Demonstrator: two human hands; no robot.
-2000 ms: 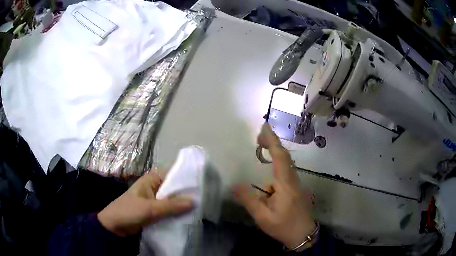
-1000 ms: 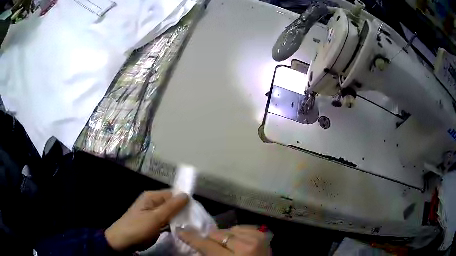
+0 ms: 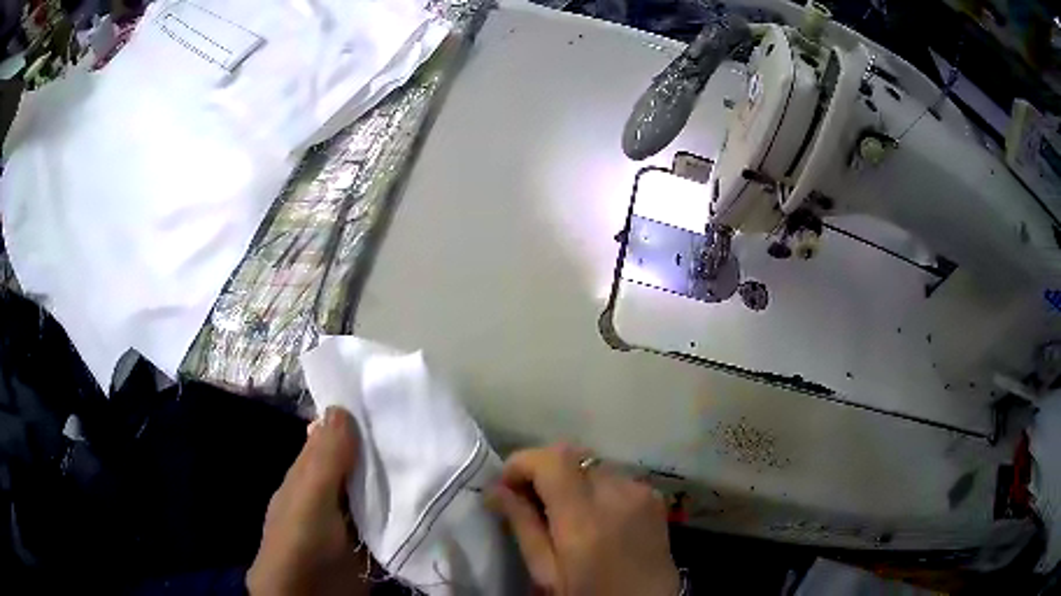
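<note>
A white garment panel (image 3: 407,431) is held up at the table's front edge, with a double row of dark stitching across it and loose frayed threads along its lower left edge. My left hand (image 3: 308,512) is shut on the panel's left side, thumb on top. My right hand (image 3: 588,518) is at the panel's right edge, its fingers curled near the stitching and a ring showing. A small red tip (image 3: 678,508) shows beside my right hand; the rest of that item is hidden. Whether the right fingers grip the cloth cannot be told.
The white sewing machine head (image 3: 774,128) stands at the right, its needle area lit over the shiny needle plate (image 3: 663,254). A grey plastic-wrapped oval (image 3: 663,111) hangs left of it. A second white piece (image 3: 151,186) lies at left on a plastic-wrapped checked pad (image 3: 314,239).
The panel was bunched between both hands and is now spread out, showing the double stitching. My left hand has turned more upright. My right hand has moved up and right from the cloth's lower part.
</note>
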